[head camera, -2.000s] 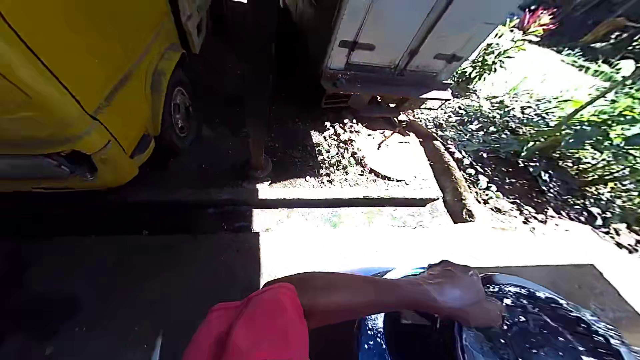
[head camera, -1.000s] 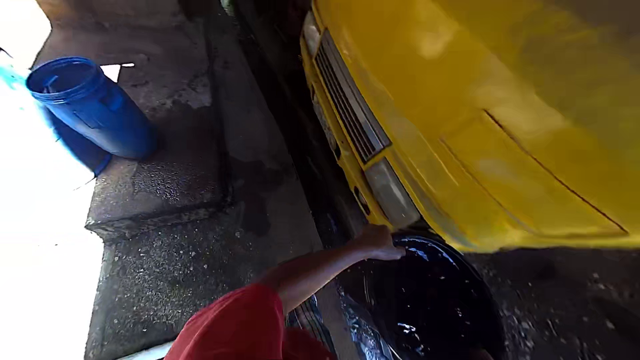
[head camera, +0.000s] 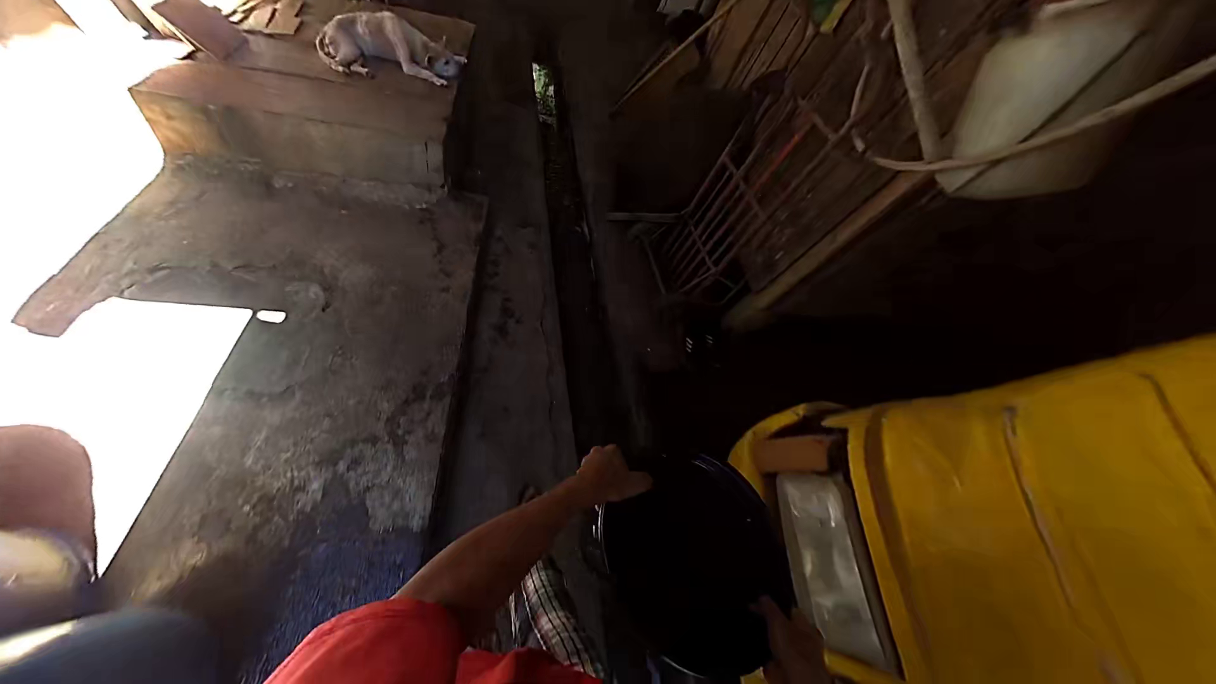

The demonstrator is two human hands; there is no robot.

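A large round tub, dark inside, is held low in front of me, close beside the front of a yellow vehicle. My left hand grips its rim at the upper left, the bare forearm coming out of a red sleeve. At the tub's lower right edge, partly in shadow, my right hand holds the rim. The tub's contents are too dark to tell. The vehicle's headlight is right next to the tub.
A narrow drain channel runs ahead. Left of it are a raised concrete ledge and a step where a dog lies. Ahead right stand a metal rack, wooden boards and a pale container with a pole across it.
The view has swung strongly. The yellow vehicle's front, across the upper right a second ago, is now at lower right. My left hand stays on the tub's rim. The blue barrel seen earlier is out of sight.
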